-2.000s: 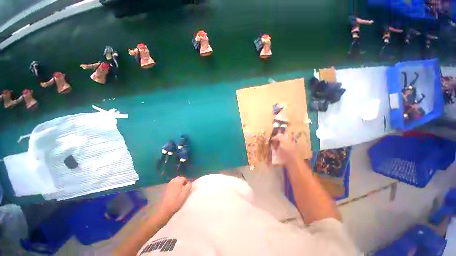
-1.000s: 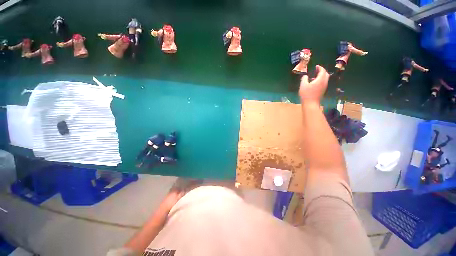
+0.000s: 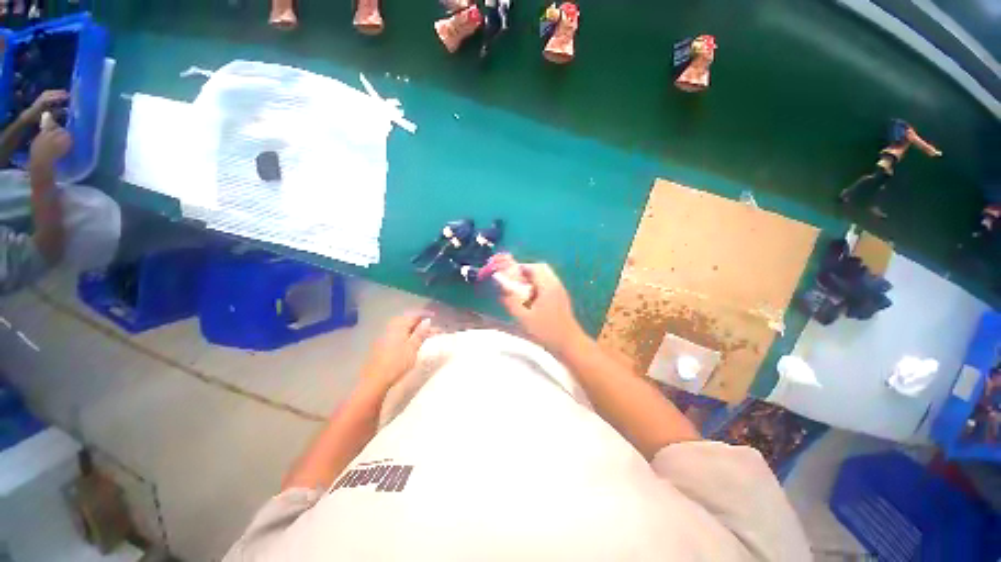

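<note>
Dark leg pieces with pale tops [image 3: 448, 237] lie in a small group on the light green bench strip. My right hand [image 3: 536, 302] is at their right side, its fingers closed on a small pinkish piece with a reddish end [image 3: 499, 267], which looks like an upper body. The piece is partly hidden by the fingers and touches or overlaps the nearest leg piece; I cannot tell which. My left hand [image 3: 401, 343] is low at the bench's front edge, close to my shirt, blurred, with nothing visible in it.
Stained cardboard [image 3: 719, 258] with a pale square pad [image 3: 683, 362] lies right. A white ribbed sheet [image 3: 302, 154] lies left. Upper bodies [image 3: 561, 33] and a joined figure [image 3: 895, 154] lie on the dark green belt [image 3: 615, 104]. Another person's hand [image 3: 49, 137] is at a blue crate [image 3: 82, 93].
My right hand has come back from the belt to the leg pieces and now holds a pinkish piece. The view has swung left. Figures on the belt have shifted.
</note>
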